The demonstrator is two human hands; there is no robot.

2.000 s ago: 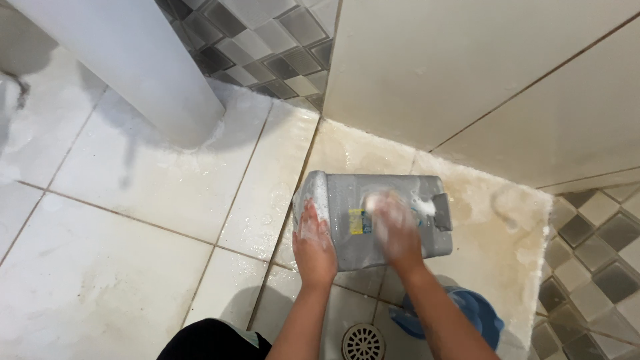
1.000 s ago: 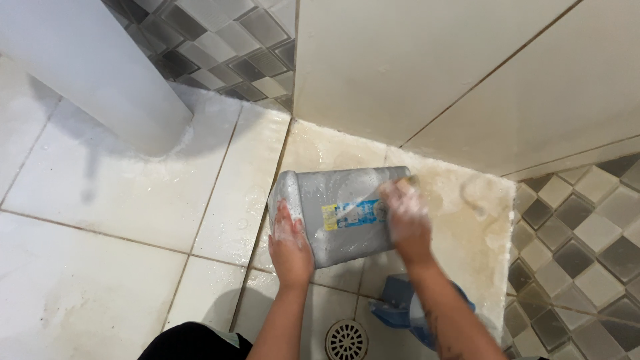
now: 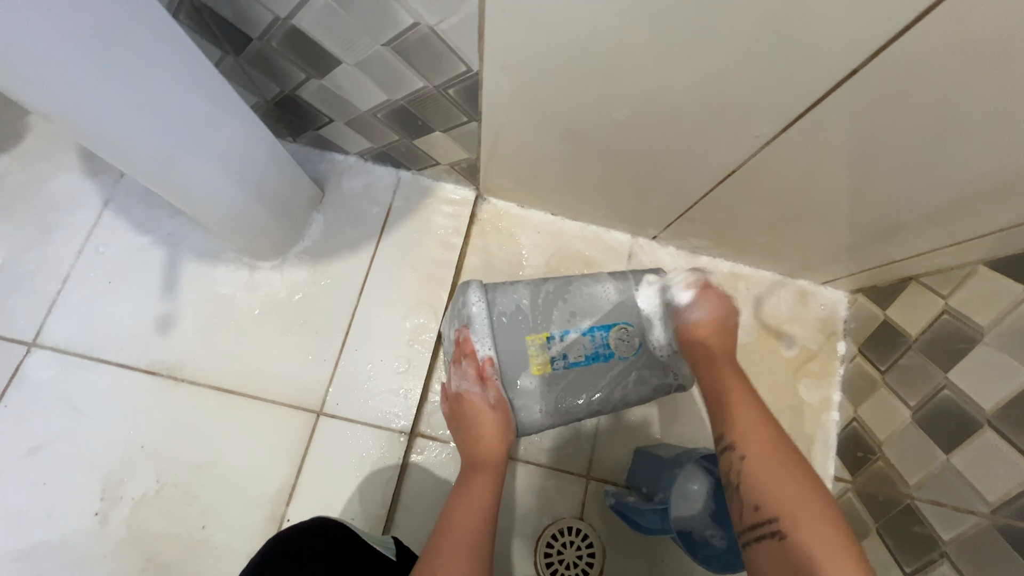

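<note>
A grey plastic bin [image 3: 576, 408], wet and soapy, lies on its side on the tiled floor, with a worn blue and yellow label facing up. My left hand [image 3: 478, 400] rests, fingers spread and sudsy, on its rimmed left end. At the bin's right end, my right hand [image 3: 706, 316] is curled with white foam around it; whatever lies inside the fingers is hidden, and the hand is slightly blurred. Thick foam coats the bin beside that hand. Below my right forearm stands a blue plastic dipper [image 3: 704, 512], partly covered by the arm.
A round floor drain [image 3: 570, 550] sits between my forearms. A thick white column [image 3: 240, 184] meets the floor at the upper left. Cream tiled wall [image 3: 680, 104] rises behind the bin, with checkered tiles [image 3: 952, 416] at the right. My dark-clad knee [image 3: 320, 552] shows at the bottom.
My right hand has moved from the middle of the bin's upper face to its right end, uncovering the label. My left hand stays on the left end. The view has shifted somewhat.
</note>
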